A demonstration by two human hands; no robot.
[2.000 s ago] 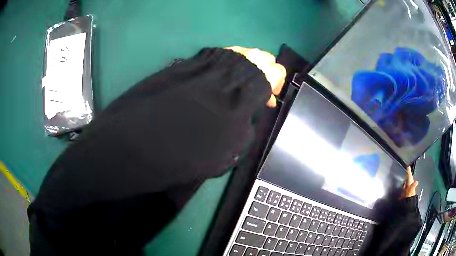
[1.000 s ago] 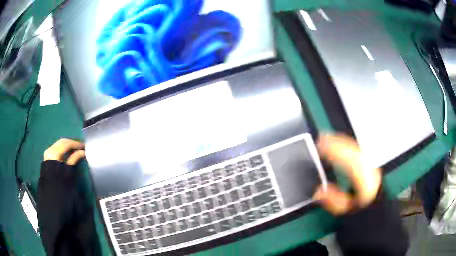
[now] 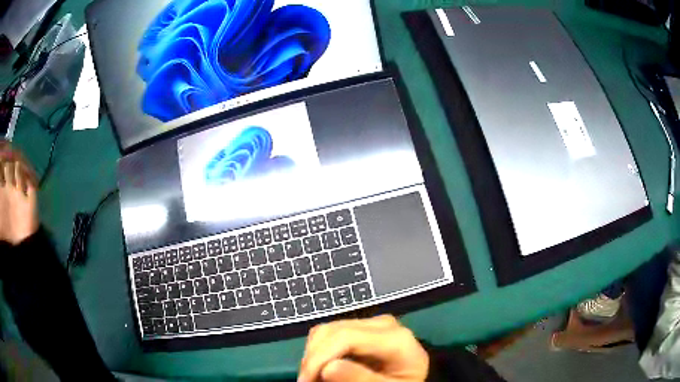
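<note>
A dual-screen laptop lies open on a black foam mat. Its main display, cut off at the top, shows a blue swirl desktop. The secondary display shows a smaller picture of it, with glare. Below are the black keyboard and the touchpad. My right hand is at the bottom edge, below the keyboard's front edge, fingers curled; whether it holds anything is hidden. My left hand is at the left edge, partly cut off, away from the laptop; its grip cannot be told.
A closed grey laptop with white labels lies on black foam at the right. A coiled black cable lies left of the keyboard. Clear plastic bags and a white strip are at the upper left. A shoe shows lower right.
The view has swung from the laptop's left side to its front. My right hand has left the touchpad side and moved to the bottom edge. My left hand has moved away from the laptop's left edge.
</note>
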